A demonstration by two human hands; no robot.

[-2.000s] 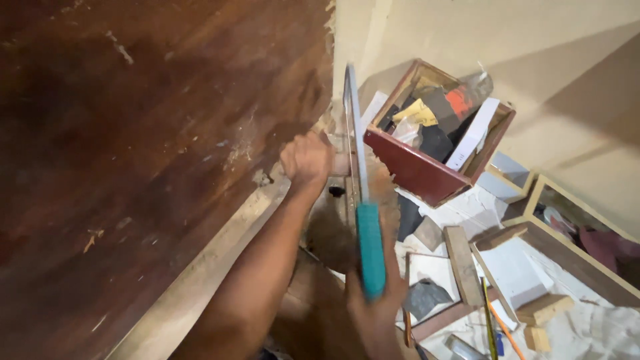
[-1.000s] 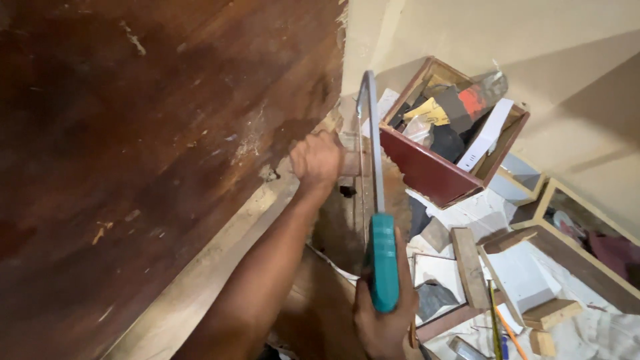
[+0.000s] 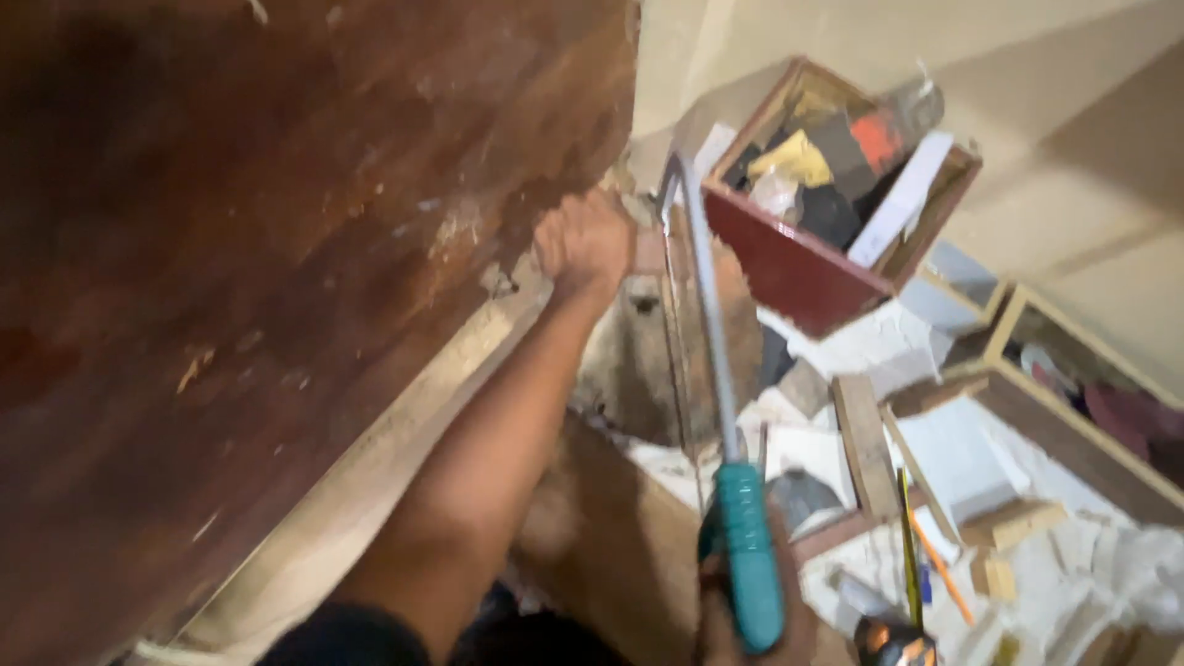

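Observation:
My right hand (image 3: 786,592) is closed around the teal handle of a hacksaw (image 3: 710,314), low in the middle of the view. The saw's grey frame points up and away, and its thin blade runs along the left side. Farther forward, my left hand (image 3: 587,242) is a fist around one end of a reddish-brown wooden piece (image 3: 650,252); the fingers hide that end. The piece reaches right to the saw blade. Whether the blade touches it or has cut into it cannot be told, as the view is blurred.
A large dark brown wooden panel (image 3: 277,231) fills the left. At the right, a dark red drawer (image 3: 805,259) holds mixed items against the wall. Another open drawer (image 3: 1091,444), a wood strip (image 3: 865,444), small wood blocks (image 3: 994,573), an orange pencil (image 3: 942,564) and cloth lie nearby.
The hacksaw has moved back and forth in my right hand; its handle is now nearer to me than in both earlier frames. My left hand keeps its place at the wooden piece.

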